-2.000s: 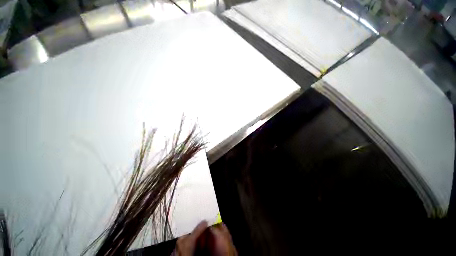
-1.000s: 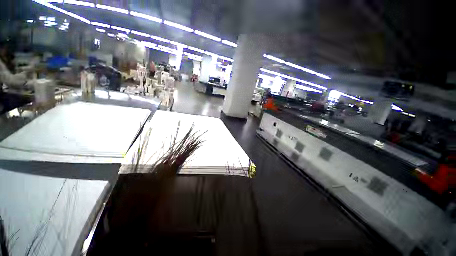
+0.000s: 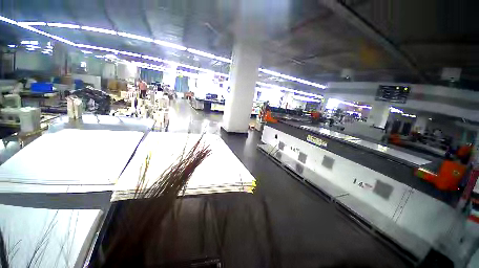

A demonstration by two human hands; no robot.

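No hand shows in the picture. Nearest in front is a large white sheet [image 3: 44,227] at the lower left, cut off by the picture's edge. Beyond it lie two stacks of white sheets side by side, a left stack [image 3: 73,154] and a right stack [image 3: 184,157], with a thin dark gap between them. Yellow tape pieces [image 3: 253,186] show at the right stack's near right corner. Dark strands, likely hair, hang over the lower view and hide part of the right stack.
A long white-and-orange machine [image 3: 336,170] runs along the right, across a dark floor aisle [image 3: 283,209]. A white pillar [image 3: 241,94] stands ahead. A dark crumpled heap [image 3: 92,99] lies beyond the stacks at the left. A person [image 3: 142,89] stands far back.
The view has swung up and right from the close sheets to the room. The fingers at the sheet's yellow-marked corner two seconds ago are out of the picture.
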